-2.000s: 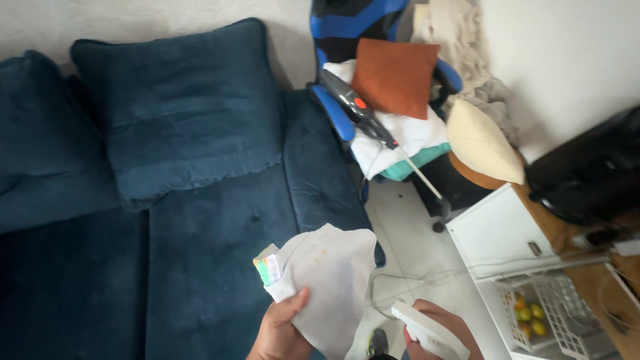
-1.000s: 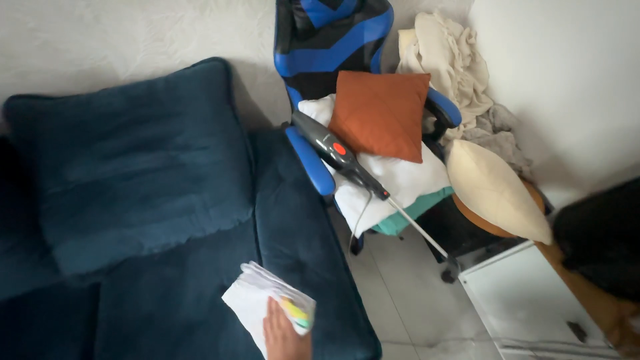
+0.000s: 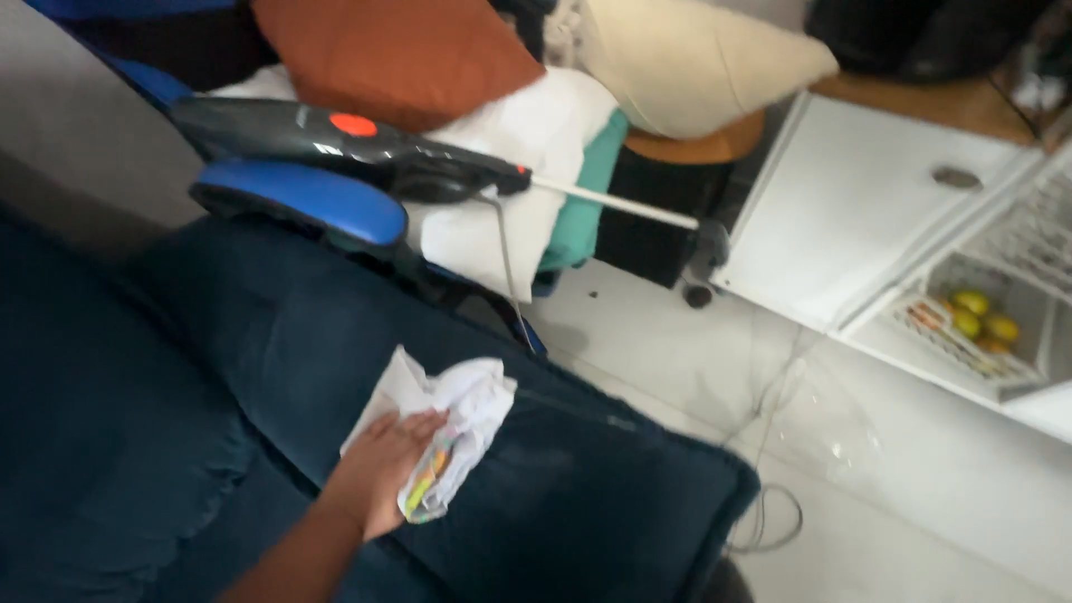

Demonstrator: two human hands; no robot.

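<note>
My left hand point(image 3: 385, 469) holds a crumpled white cloth point(image 3: 473, 394) against the dark blue velvet sofa point(image 3: 578, 502), near its arm end. The fingers lie over the cloth, and a yellow, orange and green patch point(image 3: 429, 481) shows beside the thumb side. My right hand is out of the picture. Past the sofa edge, a black handheld vacuum cleaner or similar appliance point(image 3: 360, 151) with an orange button rests on a blue and black chair point(image 3: 301, 197), a thin pale rod point(image 3: 615, 201) reaching out from its front.
A rust-coloured cushion point(image 3: 402, 59), a white one point(image 3: 486, 243) and a teal one point(image 3: 586, 201) are piled on the chair. A cream cushion point(image 3: 703, 63) lies behind. At right stands a white cabinet point(image 3: 863, 201) with a fruit basket point(image 3: 963, 335). A thin cable point(image 3: 758, 536) loops on the tiled floor.
The cloth was held up in my left hand two seconds ago and is now down on the sofa. My right hand and its white object have left the view. The view has swung.
</note>
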